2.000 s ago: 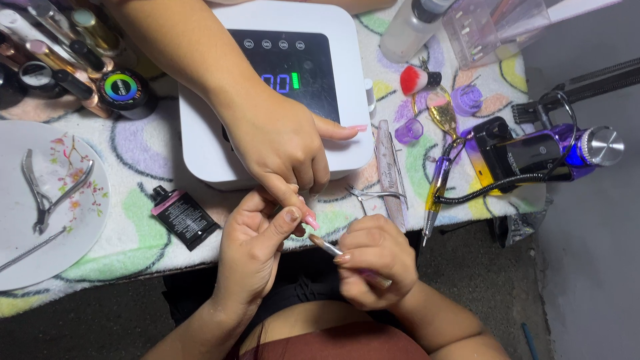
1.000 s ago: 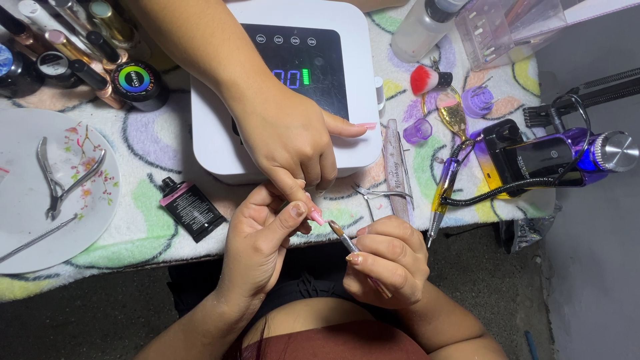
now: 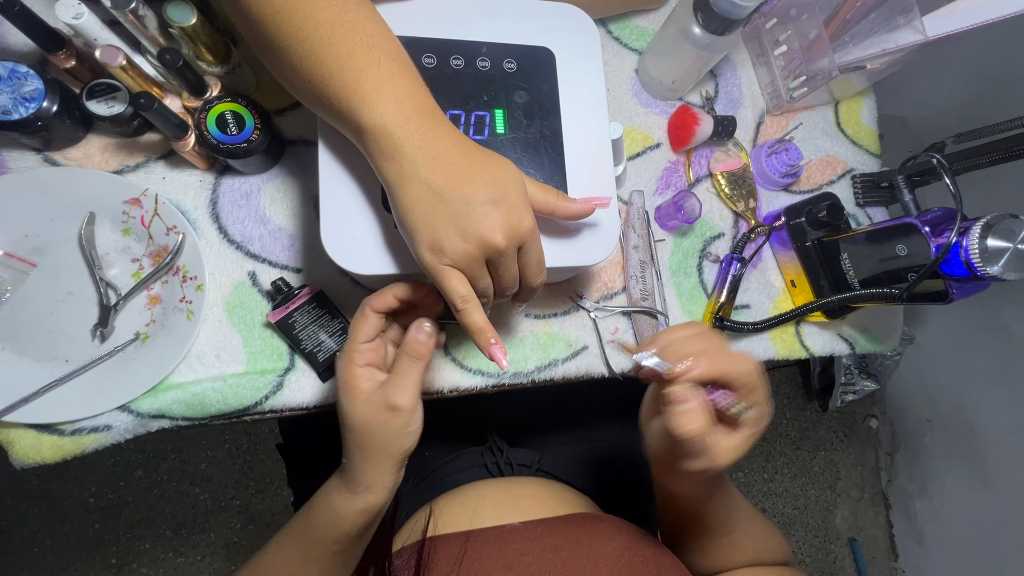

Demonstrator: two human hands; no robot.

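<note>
My right hand [image 3: 704, 400] grips a thin nail brush [image 3: 652, 362] with a metal ferrule; its bristles point left, near the steel cuticle nippers [image 3: 616, 310] on the towel. Blur hides some of the fingers. My left hand [image 3: 388, 368] is raised with bent, parted fingers and nothing visible in it, beside a black tube [image 3: 310, 328] with a pink band. Between my hands, another person's hand [image 3: 480, 208] rests over the white nail lamp [image 3: 472, 260], its index finger stretched toward me with a glossy pink nail [image 3: 498, 356]. My left hand does not touch that fingertip.
At left stand bottles and gel jars [image 3: 240, 132], and a floral plate [image 3: 48, 336] holding cuticle nippers [image 3: 120, 280] and a metal tool. At right lie a nail file [image 3: 640, 264], a red-tipped brush [image 3: 692, 128], a purple bit holder [image 3: 776, 162] and an electric nail drill unit [image 3: 880, 260].
My left hand has let go of the other person's index finger and moved left. My right hand with the brush has moved right, away from the pink nail.
</note>
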